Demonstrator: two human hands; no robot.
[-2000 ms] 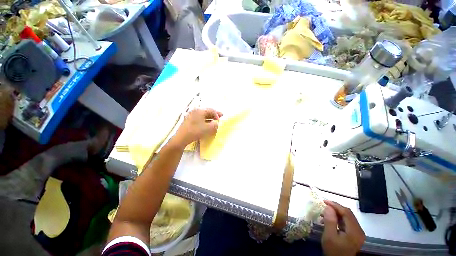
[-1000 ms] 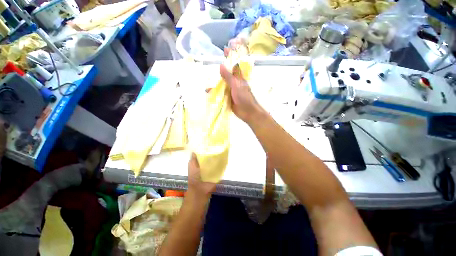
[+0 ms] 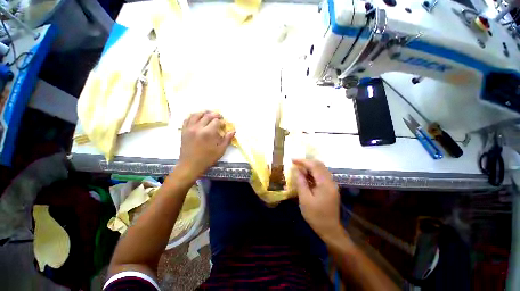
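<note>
A pale yellow fabric piece [image 3: 258,170] hangs between my hands and sags over the front edge of the white table [image 3: 228,153]. My left hand [image 3: 204,140] is closed on its left end, on the table. My right hand [image 3: 316,190] pinches its right end at the table edge. A brown strip [image 3: 278,150] lies on the table behind the sagging fabric. Yellow panels [image 3: 108,102] with a narrow white strip [image 3: 135,105] lie at the left, partly washed out by glare.
The sewing machine head [image 3: 365,34] stands at the upper right. A black phone [image 3: 374,113], snips with a blue handle [image 3: 427,143], a screwdriver [image 3: 446,140] and scissors [image 3: 492,161] lie at the right. A tub of yellow fabric [image 3: 196,219] stands below the table.
The view has shifted down. My right hand has come from the back of the table to its front edge. The yellow fabric, gathered upright between my hands before, now sags at the front edge.
</note>
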